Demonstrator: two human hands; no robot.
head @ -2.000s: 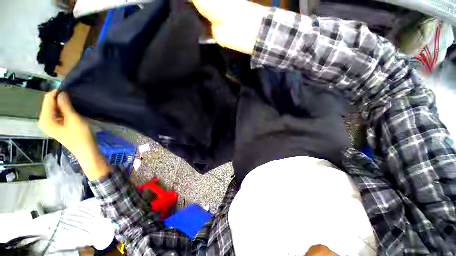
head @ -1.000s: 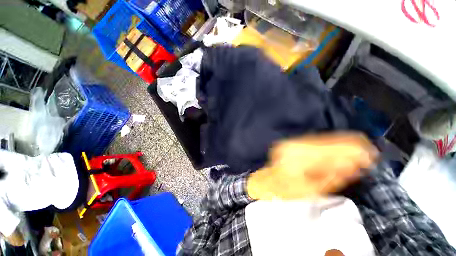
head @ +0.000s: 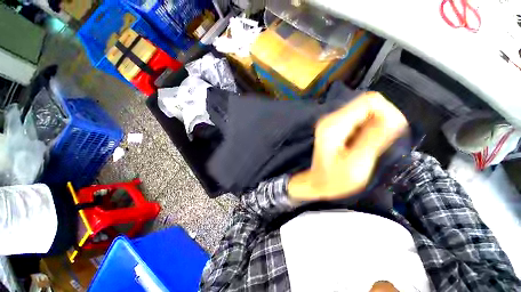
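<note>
A dark navy-black garment lies bunched over my lap and spreads over a low black tray. My left hand is raised over the garment's right part, fingers curled and blurred; whether it pinches cloth cannot be told. My right sleeve comes in from the right, but my right hand cannot be made out; it is hidden behind my left hand or in the dark cloth. No tool shows in either hand.
Crumpled clear plastic lies in the tray. A tan carton stands behind it. Red-handled scissors lie on the white table. On the left are a red stool, a blue bin and blue crates.
The garment, first stretched high between both hands, is now down over the lap and tray. My left hand has come from the far left to the lap. The view has swung, showing the table and carton.
</note>
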